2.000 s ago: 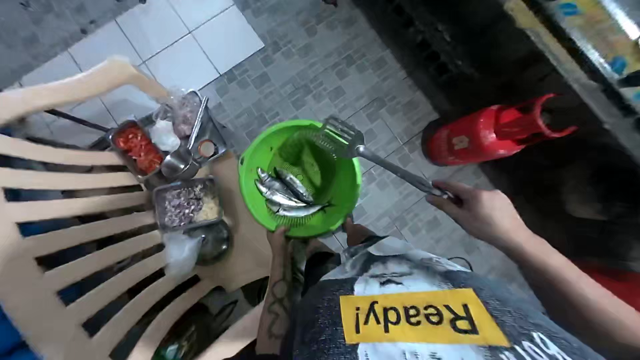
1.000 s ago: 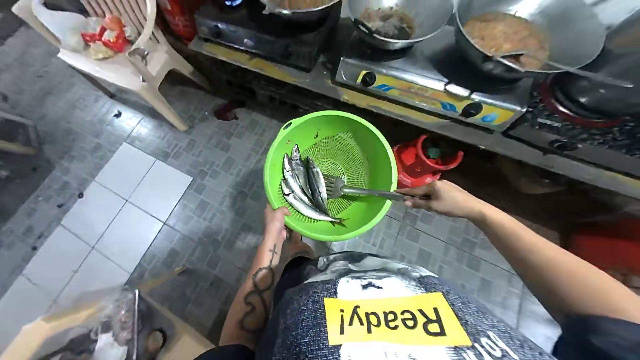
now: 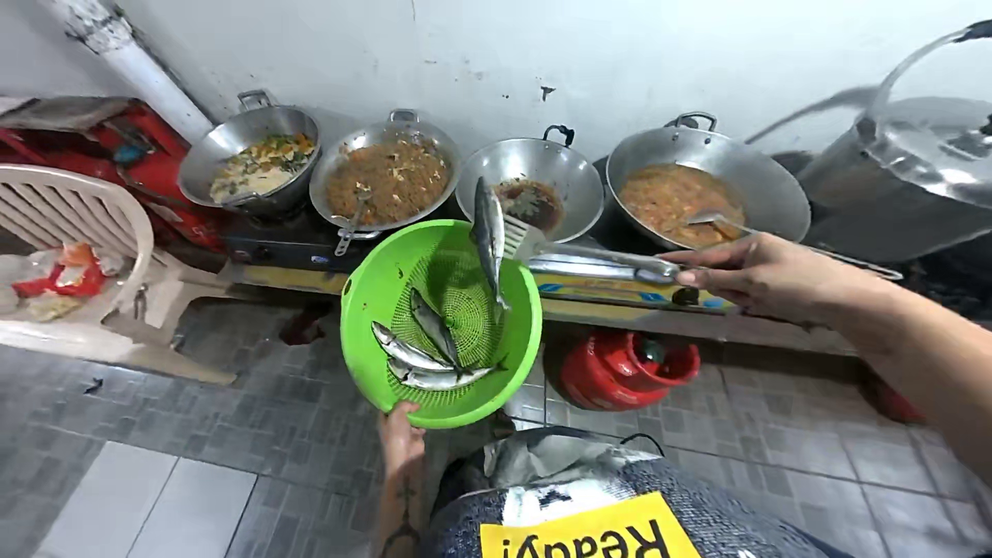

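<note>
My left hand (image 3: 403, 440) grips the near rim of a green plastic colander (image 3: 355, 341). Several small silvery fish (image 3: 415, 350) lie in its bottom. In my right hand (image 3: 744, 271) is the handle of a slotted metal turner (image 3: 527, 242), held out over the colander's far right side. One fish (image 3: 488, 232) rests across the turner's blade, its upper end reaching past the rim towards a wok with dark sauce (image 3: 577, 174). Whether the fish's tail touches the colander, I cannot tell.
Other woks hold noodles (image 3: 387, 182), vegetables (image 3: 267, 159) and an orange-brown stew (image 3: 682, 201). A large lidded metal pot (image 3: 914, 170) stands at right. Below the stove shelf is a red gas cylinder (image 3: 620, 372). A beige plastic chair (image 3: 132, 209) with bags stands at left.
The turner was among the fish in the colander a second ago; now it is raised with one fish on it. The view has swung towards the stove and wall.
</note>
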